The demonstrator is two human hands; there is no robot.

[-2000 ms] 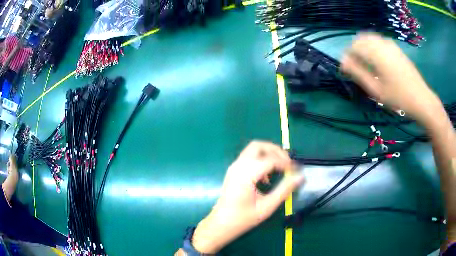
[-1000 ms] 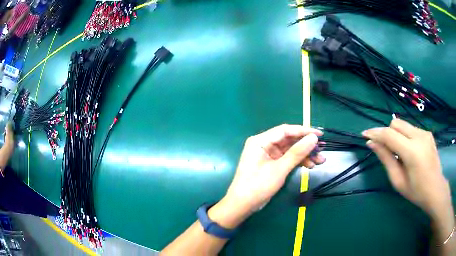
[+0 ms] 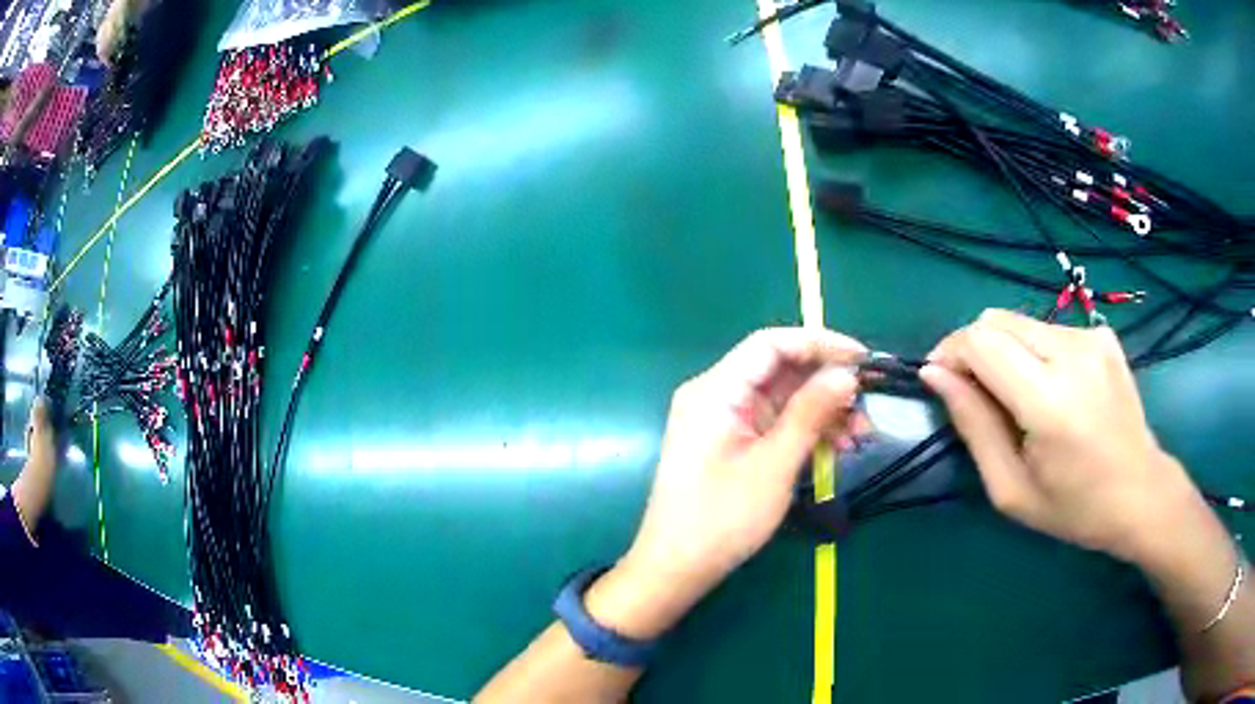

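Observation:
My left hand holds the end of a black wire harness between thumb and fingers; the connector end is mostly hidden by the fingers. My right hand pinches the harness wires just to the right, close to the left fingertips. Another connector housing lies on the yellow line below the hands, with wires running right under my right hand. Several housings with black leads lie in a loose pile at the upper right, with red and white ring terminals among the leads.
A dense harness pile lies at left on the green mat, with one single harness beside it. Red-tipped wires under clear plastic lie at the upper left. Another person's hand shows at the left edge.
My right hand came down from the upper right pile and has moved left along the wires, close to my left hand. My left hand closed on the harness end.

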